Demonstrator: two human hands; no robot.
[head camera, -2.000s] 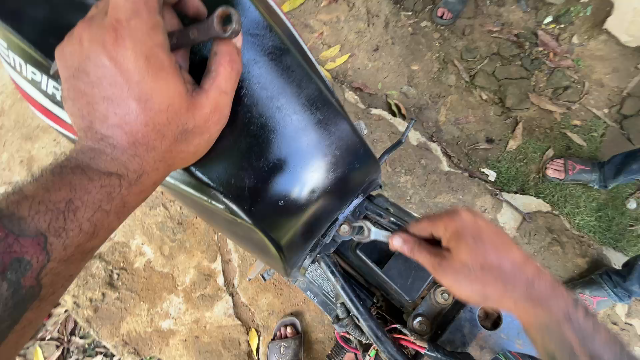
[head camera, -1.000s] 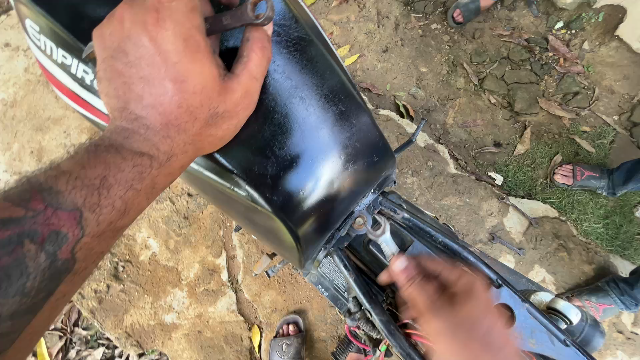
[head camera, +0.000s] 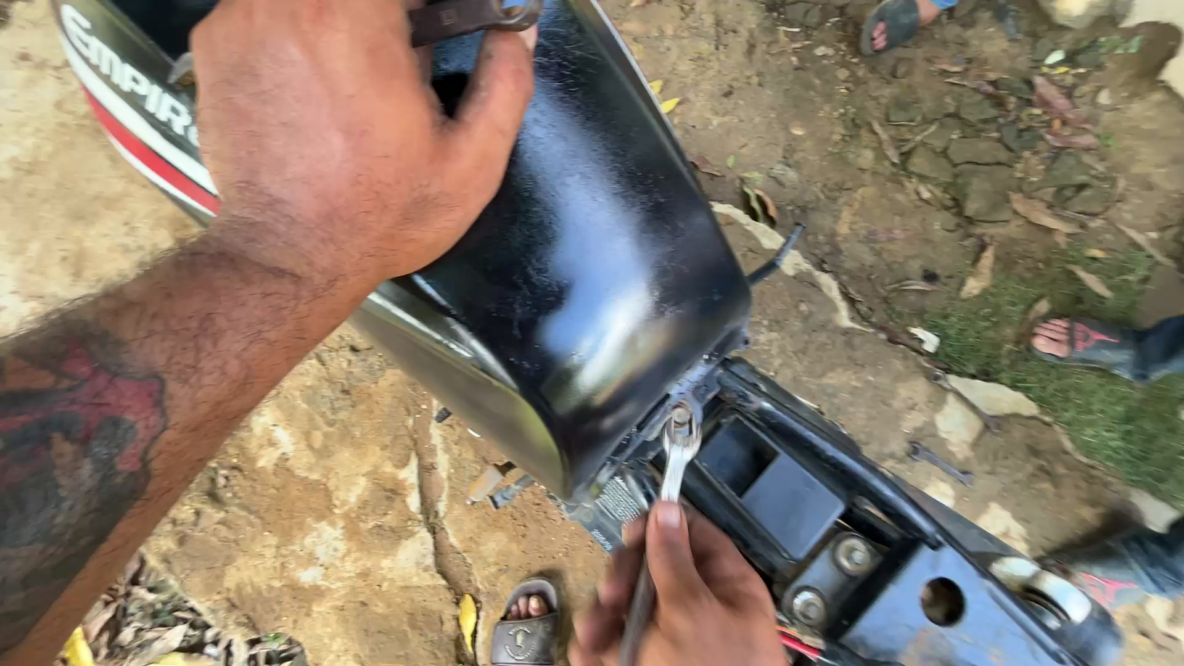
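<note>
My left hand (head camera: 342, 129) rests on the black motorcycle fuel tank (head camera: 592, 250) and holds a dark wrench (head camera: 462, 18), whose ring end shows past the thumb. Low in the view my right hand (head camera: 689, 592) grips a shiny open-end wrench (head camera: 678, 467). Its jaws sit around a bolt head (head camera: 681, 416) on the bracket at the tank's rear end. What may be a darker handle shows beneath my right fingers. The frame (head camera: 832, 453) and a black plastic tray (head camera: 791, 499) lie beside that hand.
Red wires (head camera: 800, 643) run near my right hand. Another wrench (head camera: 939, 462) lies on the ground to the right. Sandaled feet of people show at the right edge and top; a sandaled foot (head camera: 525, 624) is at the bottom. Dry leaves (head camera: 157, 620) lie at lower left.
The shiny wrench has swung from pointing to the right to pointing down from the bolt, and my right hand has moved left with it. My left hand still holds the dark wrench on the tank.
</note>
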